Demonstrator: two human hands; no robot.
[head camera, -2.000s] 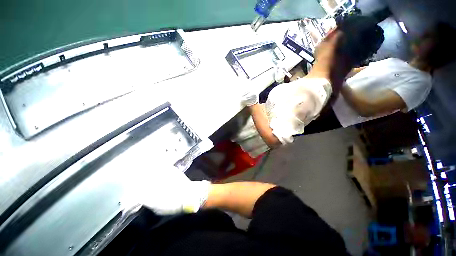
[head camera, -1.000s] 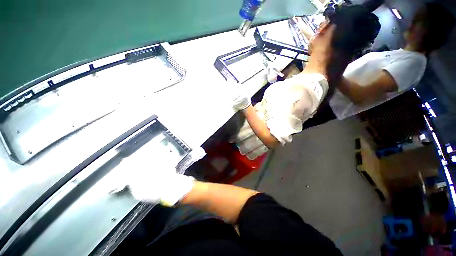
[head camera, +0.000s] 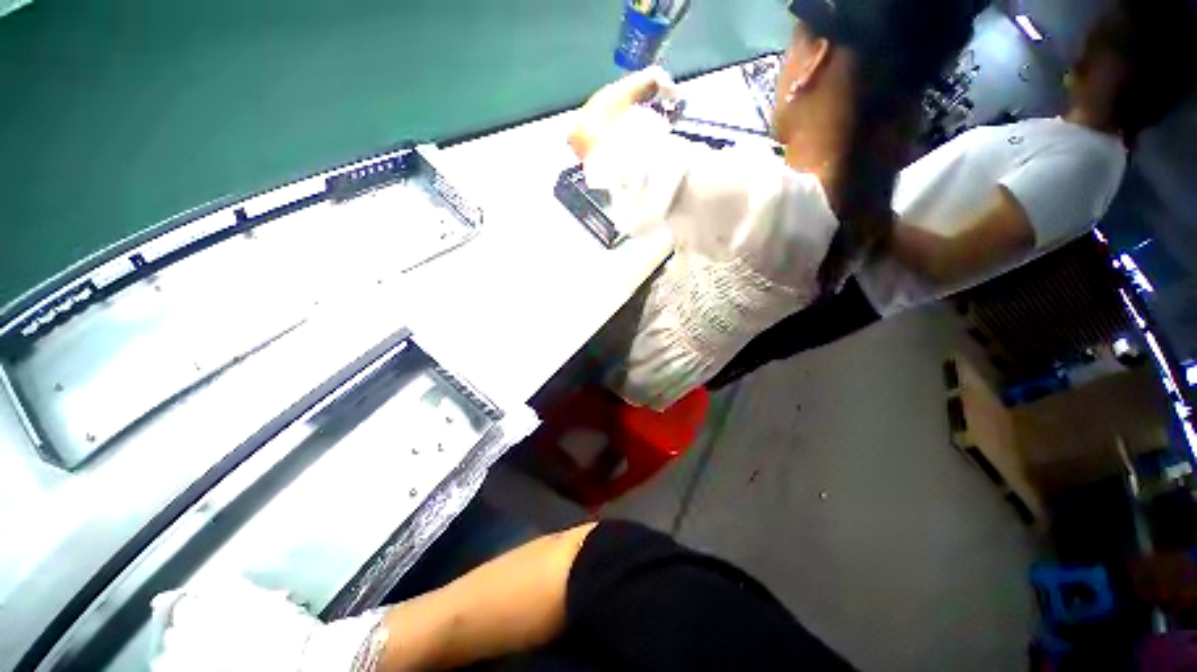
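Observation:
A long shallow metal chassis with a black rim and bright inside lies on the bench in front of me, its near end cut off by the picture's edge. Clear crinkled film shows along its near side. My right hand, in a white glove, is low over the chassis at the bottom edge. Its fingers are washed out, and I cannot tell whether it holds a cloth. My left hand is not in view.
A second long chassis lies behind, along the green partition. A smaller chassis is by a neighbouring worker in white. Another person stands beyond. A red stool and blue pen cup also show.
My right hand has moved down and left along the near chassis. The neighbouring worker has leaned in and reaches an arm toward the back of the bench, partly covering the smaller chassis.

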